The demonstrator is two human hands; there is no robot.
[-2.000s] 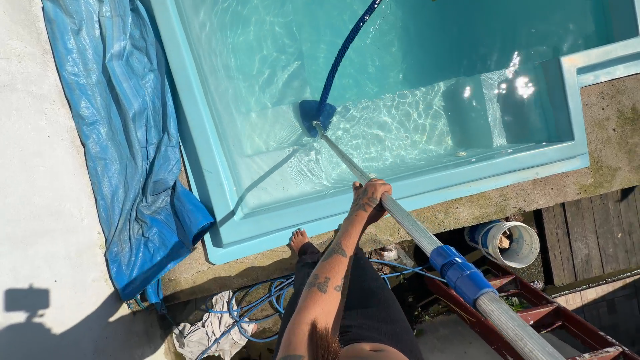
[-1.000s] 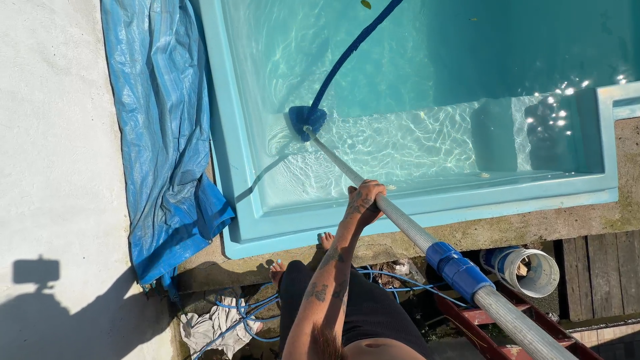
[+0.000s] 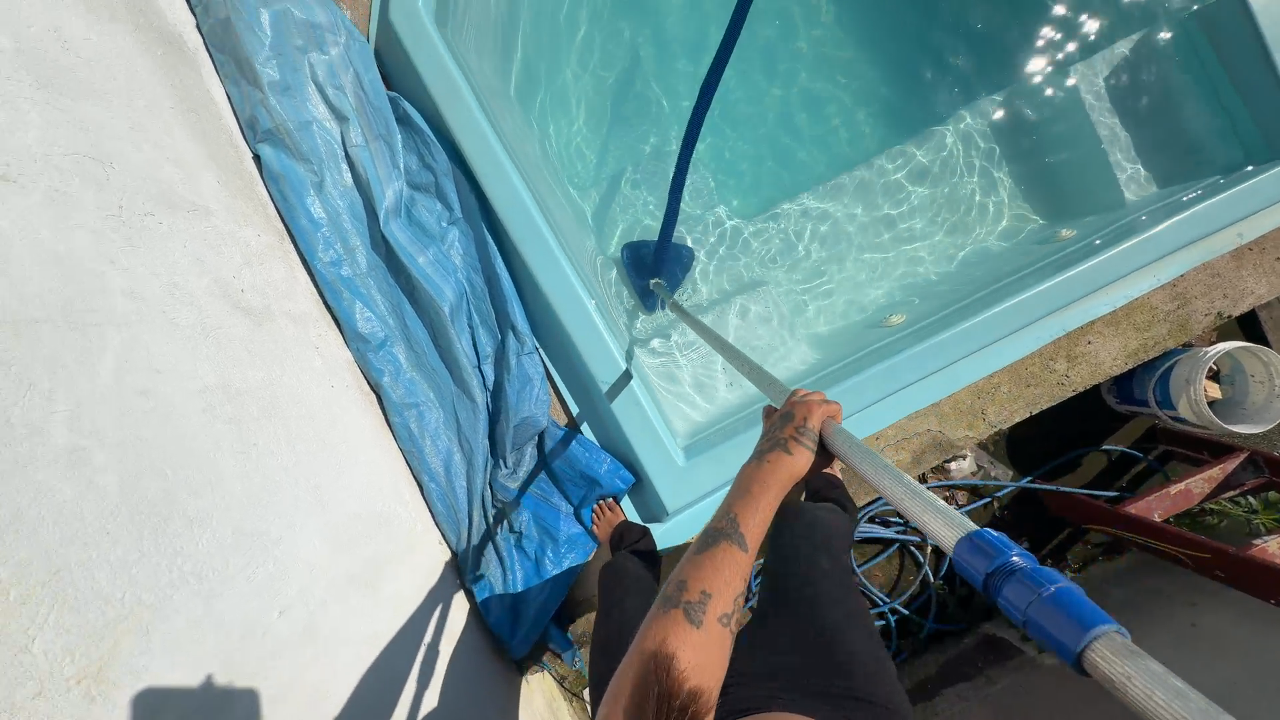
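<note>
My left hand [image 3: 800, 432], on a tattooed forearm, grips a ribbed metal telescopic pole [image 3: 900, 492] near the pool's edge. The pole slopes down to a blue triangular pool vacuum head [image 3: 657, 268] in shallow water over a pale ledge. A dark blue hose [image 3: 690, 140] rises from this head toward the top of the view. Below my hand along the pole sits a blue locking collar [image 3: 1038, 598]. The pole's near end runs out at the lower right. My right hand is not in view.
A crumpled blue tarp [image 3: 410, 330] lies between the white wall [image 3: 200, 350] and the pool rim [image 3: 590, 340]. My bare foot [image 3: 607, 518] is beside the corner. At right are a coiled blue hose [image 3: 900, 570], a bucket [image 3: 1215, 388] and a red metal frame [image 3: 1170, 510].
The view has turned and shifted. My foot now stands at the tarp's edge by the pool corner; one second ago both feet were farther right of the tarp. My left hand keeps its hold.
</note>
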